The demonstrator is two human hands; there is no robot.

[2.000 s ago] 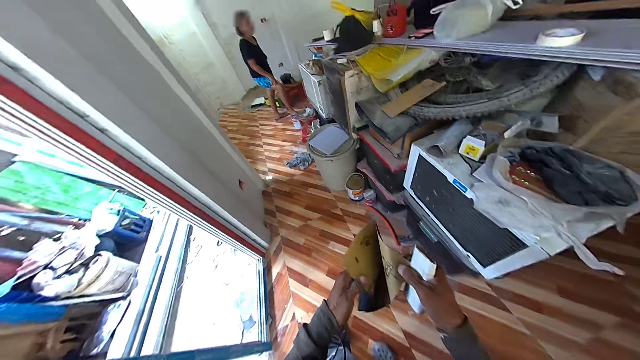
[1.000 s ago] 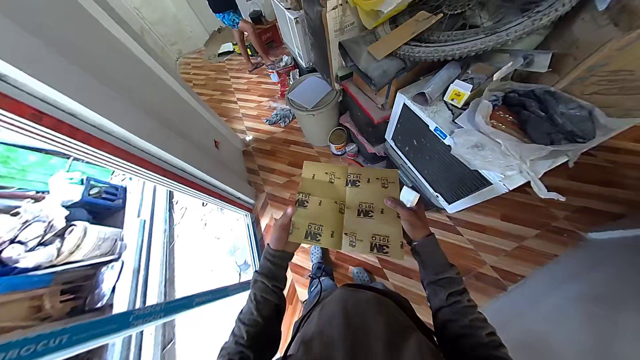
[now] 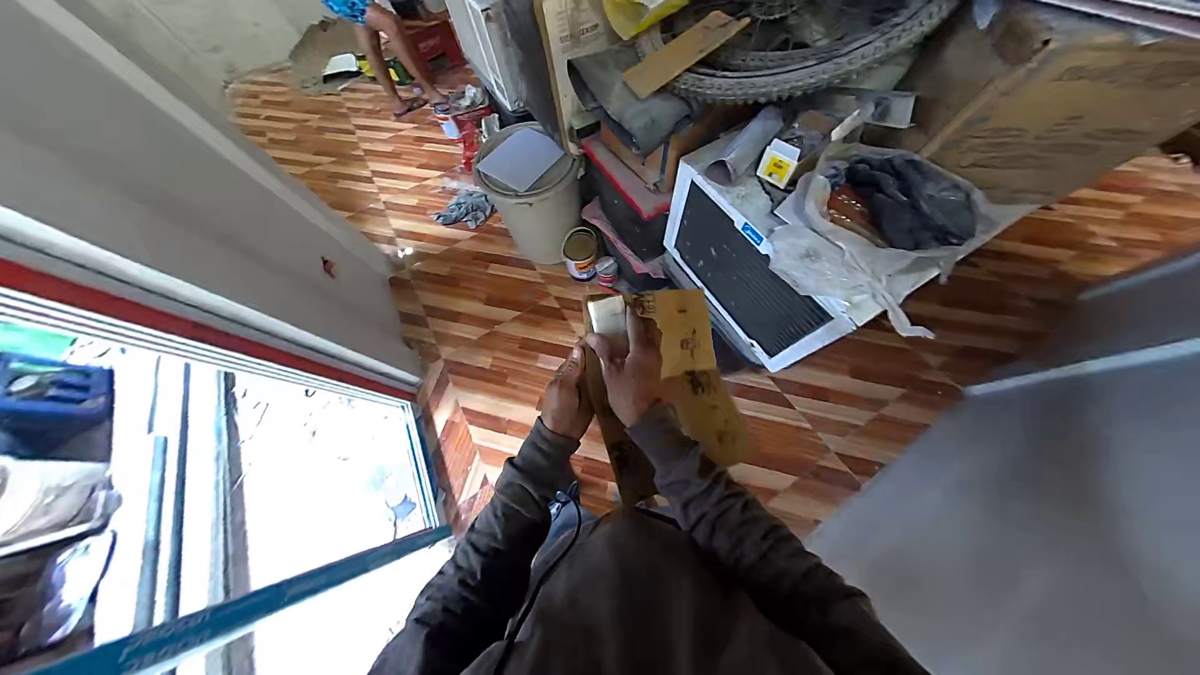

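Observation:
A sheet of tan 3M sandpaper point(image 3: 689, 337), with dark print on its back, is bent and hangs between my hands in front of my body. My left hand point(image 3: 568, 396) grips its left edge. My right hand point(image 3: 630, 367) presses a small white block point(image 3: 608, 317) against the sheet near its upper left corner, fingers over the block. Part of the sheet sticks out to the right of my right hand, and a folded strip hangs down between my forearms.
An opened can point(image 3: 580, 253) and a lidded bucket point(image 3: 539, 214) stand ahead on the tiled floor. To the right lie an appliance with a black grille point(image 3: 741, 258), a plastic bag point(image 3: 844, 253) and bicycle tires point(image 3: 806, 80). A window frame point(image 3: 281, 600) is at left. A person's legs point(image 3: 389, 56) show beyond.
One second ago the sheet was spread flat between both hands; now it is bent. My right hand has moved left, close beside my left hand, with the white block.

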